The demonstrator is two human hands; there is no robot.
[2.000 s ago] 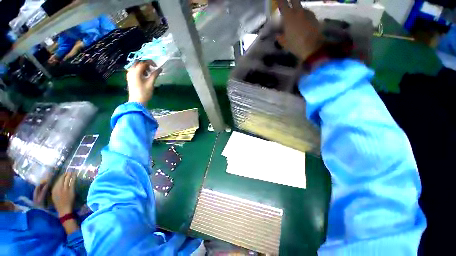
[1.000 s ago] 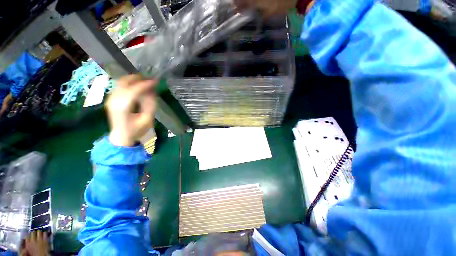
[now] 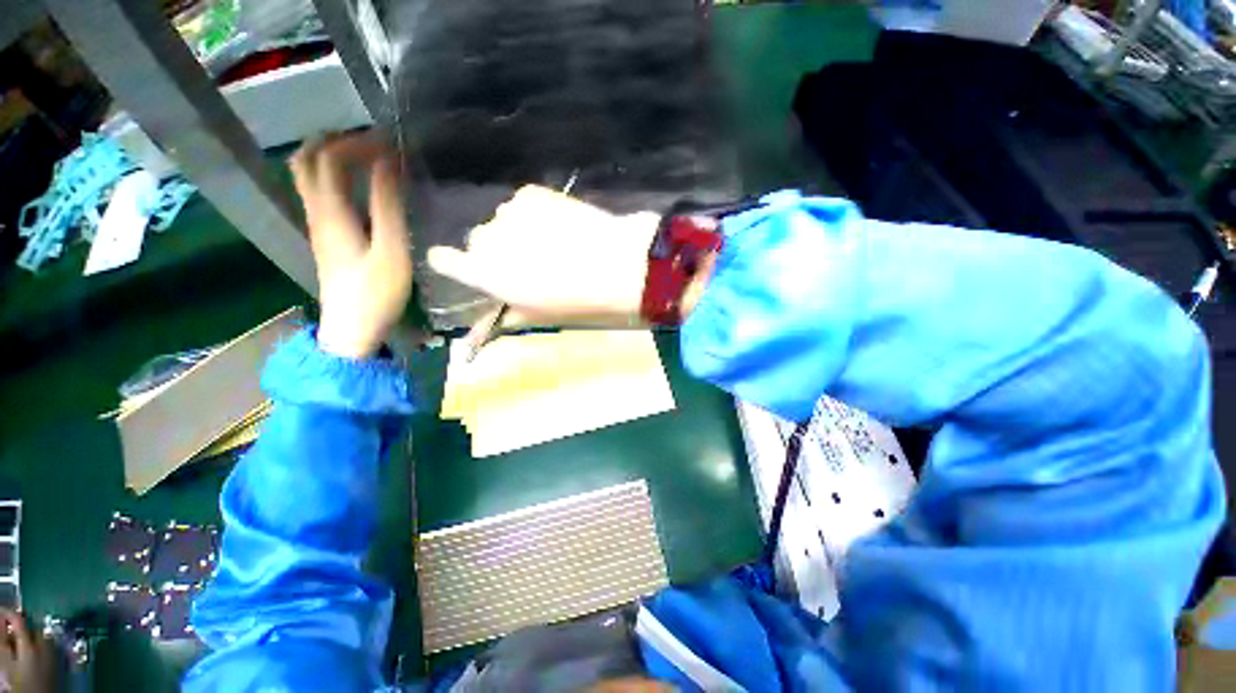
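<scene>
My right hand (image 3: 549, 257) is closed around slim tweezers (image 3: 485, 332), whose tip is over the upper left part of the pale yellow-white sticker sheets (image 3: 569, 386). A red band is on my right wrist. My left hand (image 3: 355, 244) is blurred, with its fingers apart, at the left edge of the tray stack (image 3: 556, 102); nothing shows in it. The stack's top looks dark and blurred. A grey striped sheet (image 3: 542, 562) lies on the green mat nearer to me.
Grey and yellow sheets (image 3: 203, 406) and several dark circuit boards (image 3: 163, 575) lie at left. A metal post (image 3: 203, 122) stands behind. White printed sheets (image 3: 847, 494) lie at right, with black material (image 3: 1003, 176) beyond and cardboard (image 3: 1209, 643) below. Another person's hand (image 3: 25, 657) shows lower left.
The clear plastic sheet over the tray stack is no longer seen in my hands. My right hand has come down and left to the sticker sheets, with tweezers visible. The view has shifted.
</scene>
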